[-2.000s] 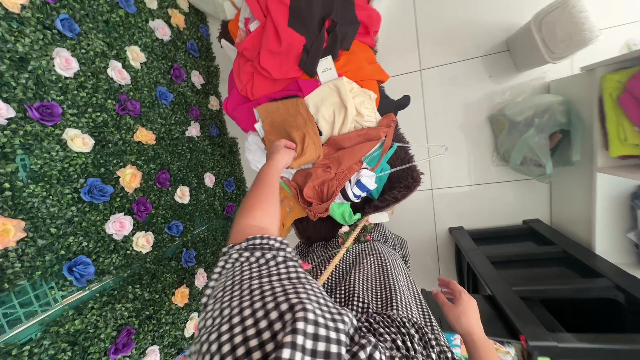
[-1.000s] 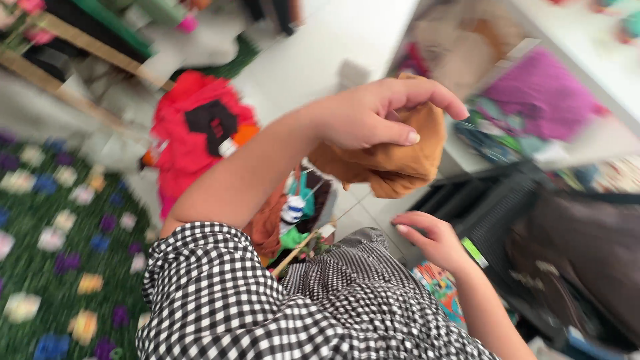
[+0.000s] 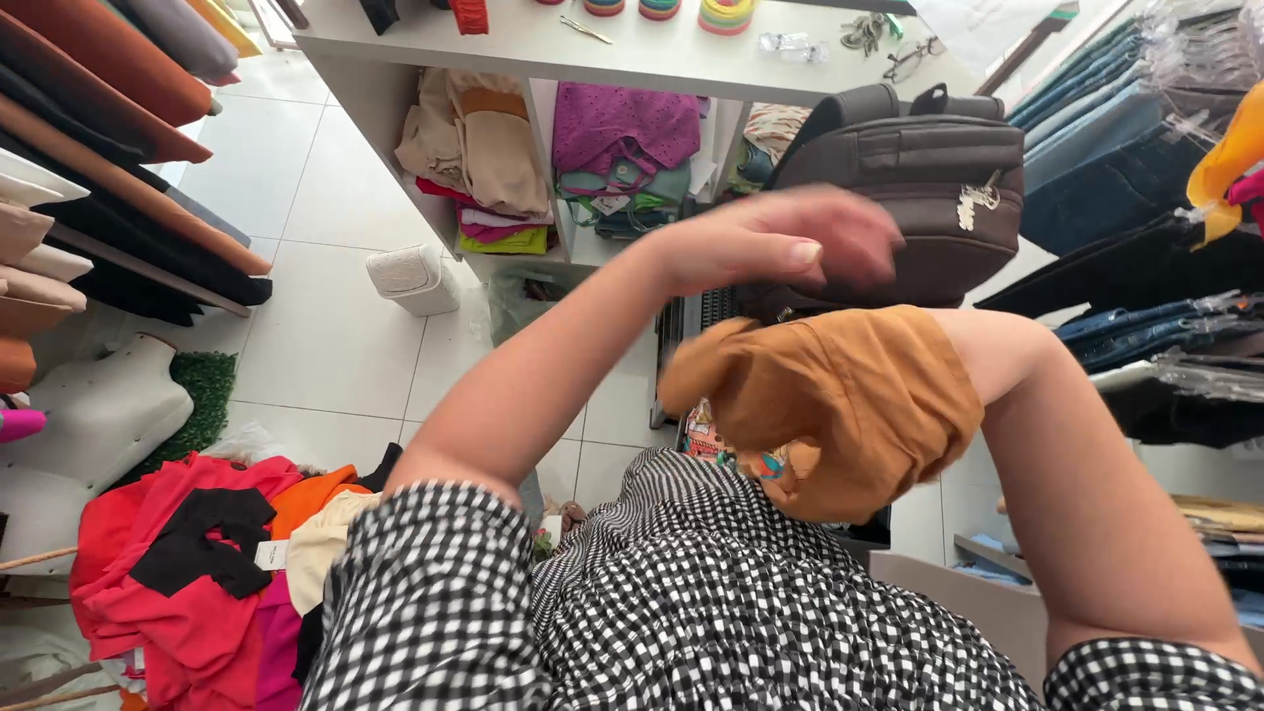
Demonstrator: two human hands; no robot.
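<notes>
My left hand (image 3: 805,237), blurred, is above a tan-brown cloth garment (image 3: 859,395), its thumb apart from its fingers and no cloth visible in it. That garment hangs bunched over the end of my right forearm (image 3: 1017,365) and hides my right hand, so its fingers cannot be seen. To the lower left lies a heap of clothes: a red garment (image 3: 188,632), a black piece (image 3: 202,543) on it, an orange piece (image 3: 311,494) and a cream one (image 3: 321,548) with a white tag (image 3: 271,555) beside it.
A black backpack (image 3: 918,197) stands just beyond my hands, beside a white shelf unit (image 3: 592,49) holding folded clothes. A white bin (image 3: 410,279) is on the tiled floor. Hanging jeans (image 3: 1096,178) line the right, hanging garments (image 3: 109,79) the upper left, and a white mannequin torso (image 3: 94,425) the left.
The tan-brown garment, held in my left hand a second ago, is now over my right hand, which was bare then. My left hand has come off it. The view has turned right, toward the shelves.
</notes>
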